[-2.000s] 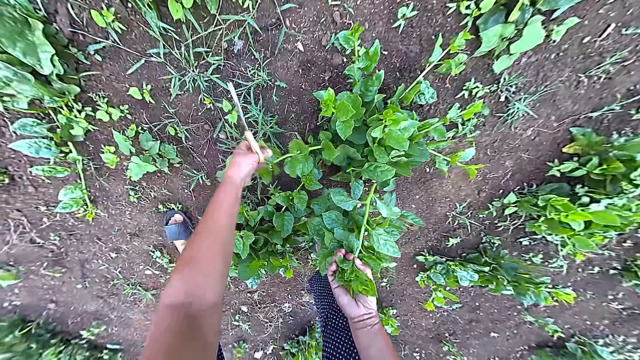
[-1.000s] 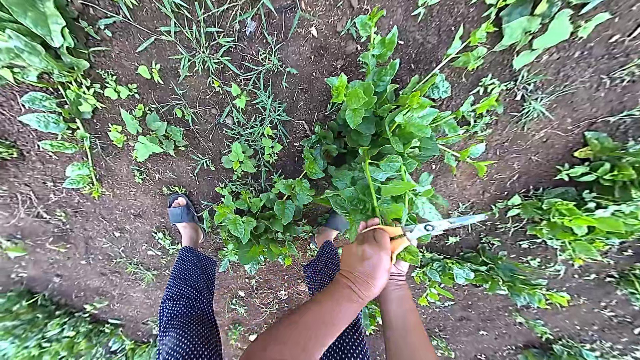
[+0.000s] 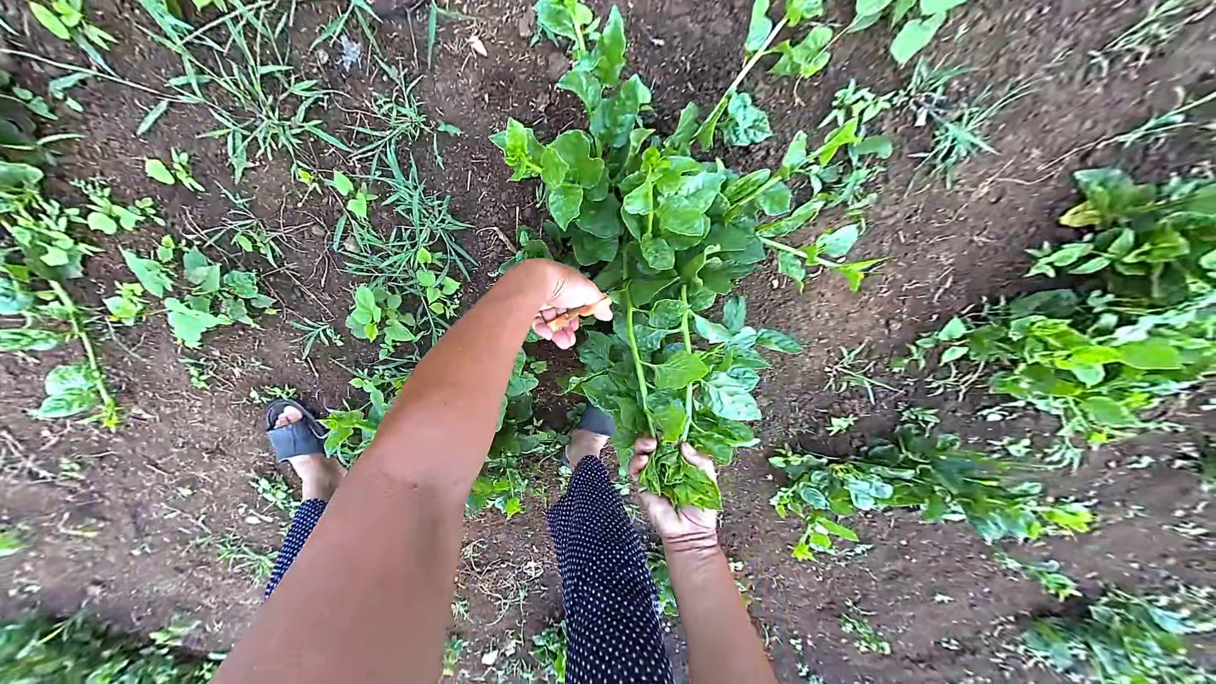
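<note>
My left hand (image 3: 570,306) is closed around the orange handles of scissors (image 3: 581,313), at the left side of a large leafy green plant (image 3: 679,204). The scissor blades are hidden among or behind leaves. Lower and to the right, my right hand (image 3: 679,484) grips a bunch of green leaves and stems (image 3: 689,475). Two pale green stems (image 3: 635,356) run from the plant down to that hand. Whether these stems are cut or rooted cannot be told.
My sandaled feet (image 3: 294,432) stand on brown soil (image 3: 190,494) below and left of the plant. Weedy grass (image 3: 256,104) grows at the upper left. More leafy plants (image 3: 1102,361) lie in rows to the right, and a vine with leaves (image 3: 81,342) is at the left.
A second ago my left hand and the scissors were over my right hand, blades pointing right. The left hand has since moved up and left to the plant. The right hand is still low at the leaves.
</note>
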